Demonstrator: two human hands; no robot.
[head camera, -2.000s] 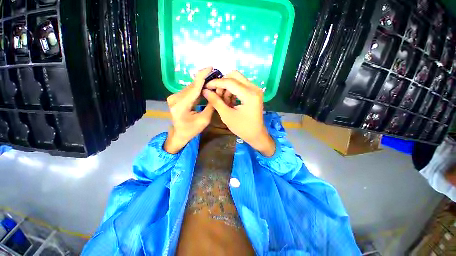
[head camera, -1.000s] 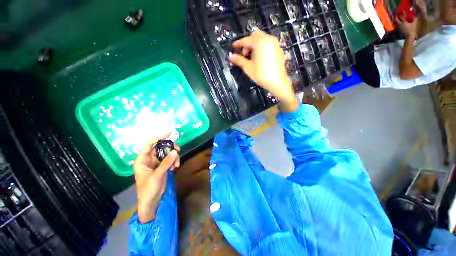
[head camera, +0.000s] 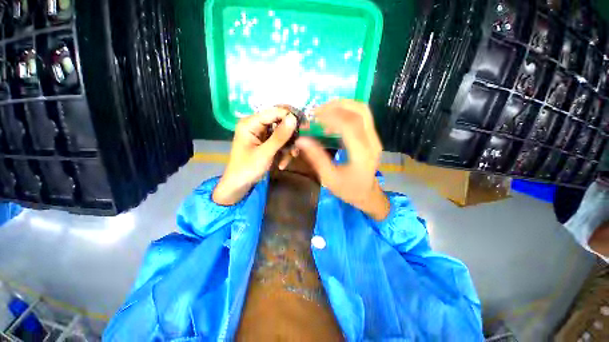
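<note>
My left hand holds a small dark housing between thumb and fingers, just over the near edge of the green tray. The fingers hide much of it. My right hand is blurred, close to the right of the housing, with thumb and fingers apart; whether a small part is between them cannot be told. The bright green tray lies beyond my hands, with many tiny white pieces in it and strong glare in its middle.
Stacked black blister trays stand on the left and another stack on the right, with shiny parts in some pockets. Below the bench are a carton, a blue bin and grey floor. Part of another person shows at the right edge.
My right hand has come back from the right blister trays to beside the housing. My left hand still holds the housing. The view has swung back to face the green tray.
</note>
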